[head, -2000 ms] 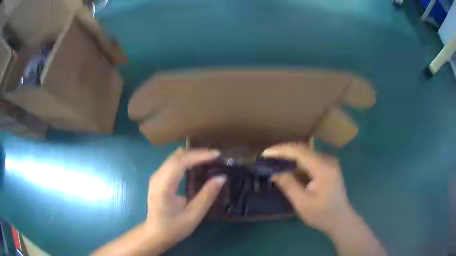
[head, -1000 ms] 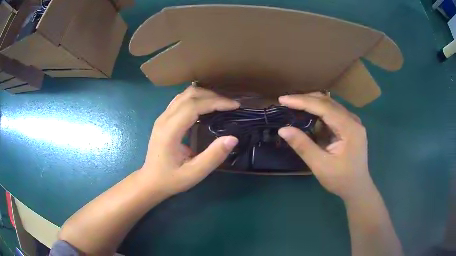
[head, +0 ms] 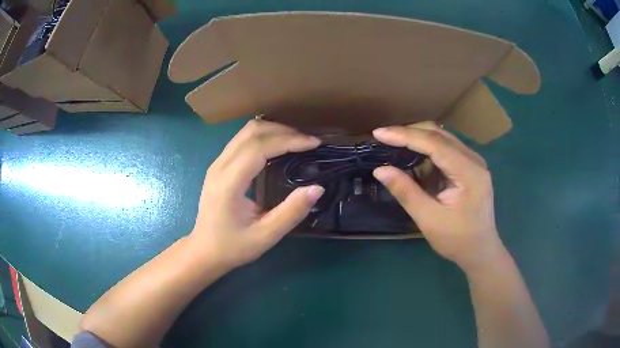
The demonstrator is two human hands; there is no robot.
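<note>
An open brown mailer box (head: 353, 68) lies on the green table, its lid up at the back with rounded ears. A black cable bundle (head: 340, 160), tied in the middle, lies across the back of the box. A black power adapter (head: 370, 214) with metal prongs sits in front of it at the right. My left hand (head: 255, 187) grips the bundle's left end between thumb and fingers. My right hand (head: 438, 187) grips its right part. The fingertips hide parts of the bundle and the box's side walls.
Stacked brown boxes (head: 122, 61) with black contents stand at the upper left of the green table (head: 326, 299). An open carton (head: 47, 306) is beside the table edge at the lower left. A white leg-like part (head: 608, 62) shows at the upper right.
Over the last second, the bundle sits slightly lower and further back in the box, and more of the adapter shows. Both hands stay on the bundle. Earlier the view was blurred and tilted higher.
</note>
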